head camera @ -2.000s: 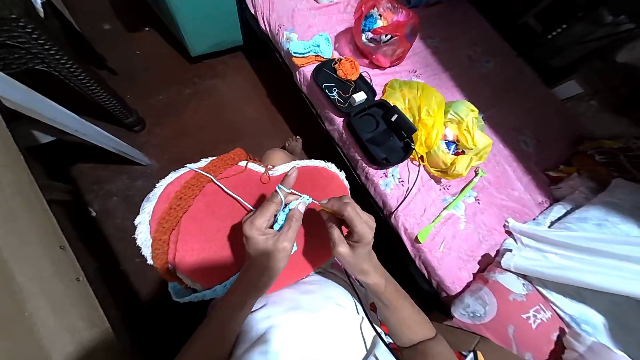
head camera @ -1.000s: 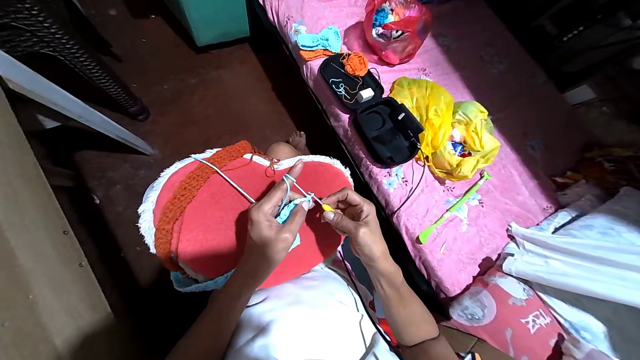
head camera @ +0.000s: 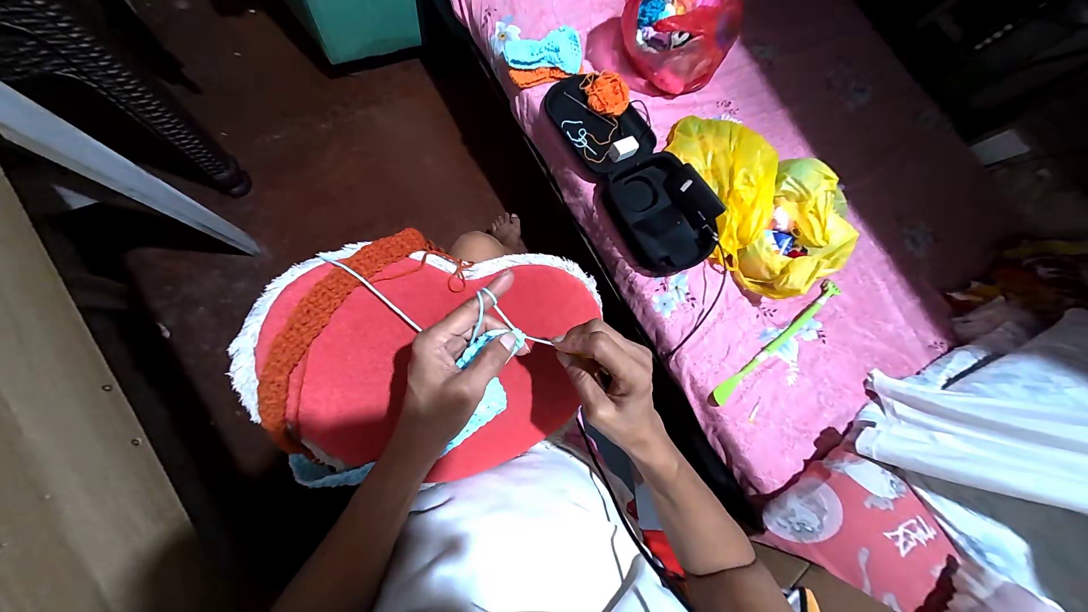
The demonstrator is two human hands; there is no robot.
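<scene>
A light blue crocheted piece is pinched between the thumb and fingers of my left hand, with pale yarn looped over the raised index finger. My right hand grips a crochet hook, mostly hidden by the fingers; a taut pale strand runs from it to the piece. Both hands are over a red heart-shaped mat with a white fringed edge, which lies on the lap. Around the mat's left part goes an orange crocheted band, and the pale yarn crosses the mat to its upper left edge.
On the pink-sheeted bed are an open black case with an orange yarn ball, yellow plastic bags, a red plastic bag, crocheted pieces and a green plastic stick. A black cable hangs beside my right arm.
My right hand has drawn back a little from the blue piece, with the strand pulled out between them. The hook's yellow handle, plain a second ago, is now mostly covered by the fingers.
</scene>
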